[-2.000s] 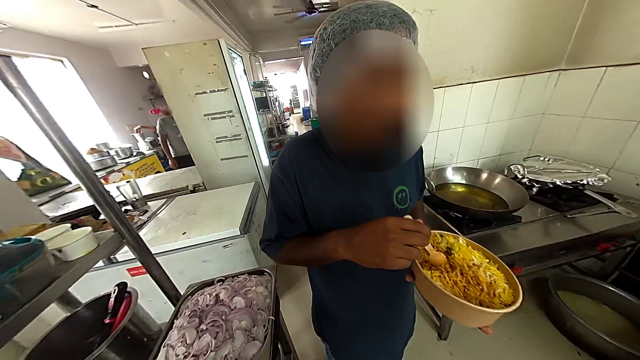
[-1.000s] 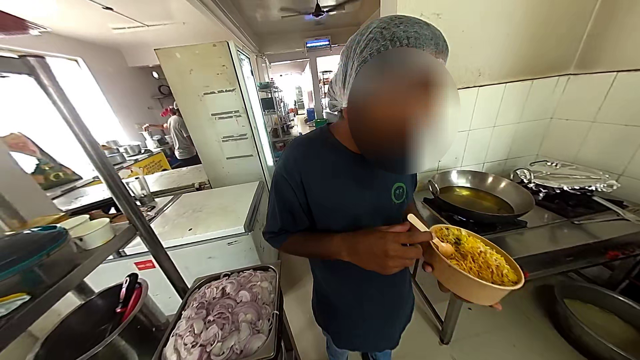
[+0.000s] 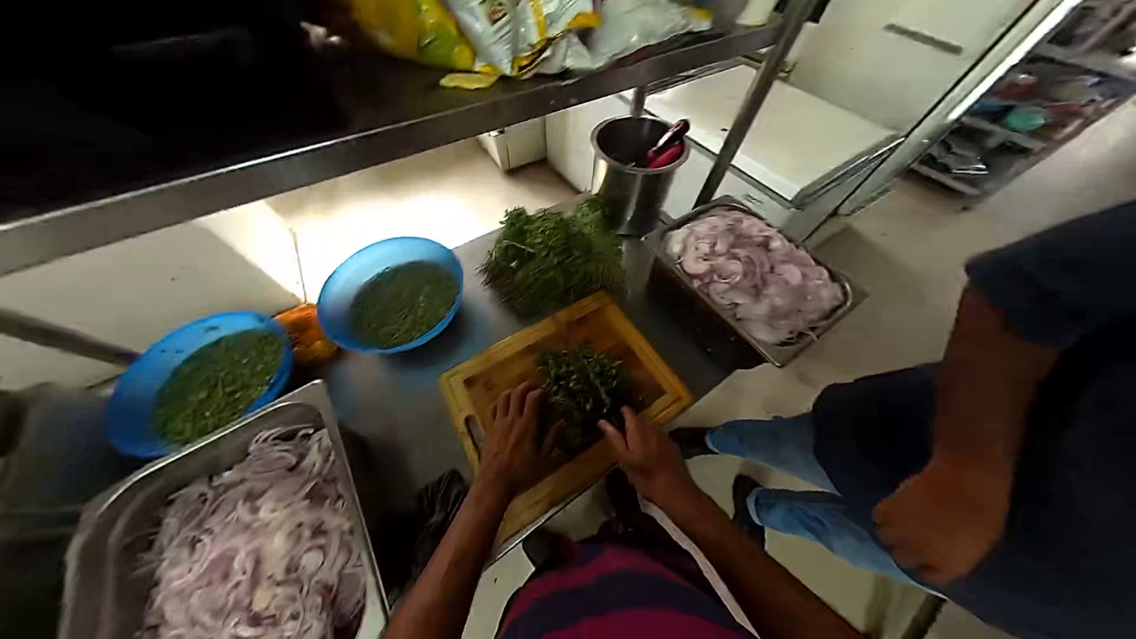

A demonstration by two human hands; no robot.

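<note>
A bunch of leafy green herbs (image 3: 581,386) lies on a wooden cutting board (image 3: 648,342) on the steel table. My left hand (image 3: 519,435) rests at the left side of the bunch, fingers spread over the board and touching the leaves. At the bunch's lower right, my right hand (image 3: 648,453) touches the leaves with thumb and fingers; whether either hand grips them is hard to tell. Behind the board sits a larger heap of green herbs (image 3: 555,257). Two blue bowls, one nearer the heap (image 3: 404,297) and one farther left (image 3: 213,382), hold chopped greens.
Steel trays of sliced onion stand at lower left (image 3: 355,524) and right (image 3: 768,351). A steel pot (image 3: 635,191) with red-handled tools is behind. A metal shelf (image 3: 382,133) with packets crosses above. A co-worker's arm (image 3: 967,461) and legs are close on the right.
The view has swung down and left to the table. My hands, out of view before, now show at the herbs. The bowl of yellow food the co-worker held is no longer seen.
</note>
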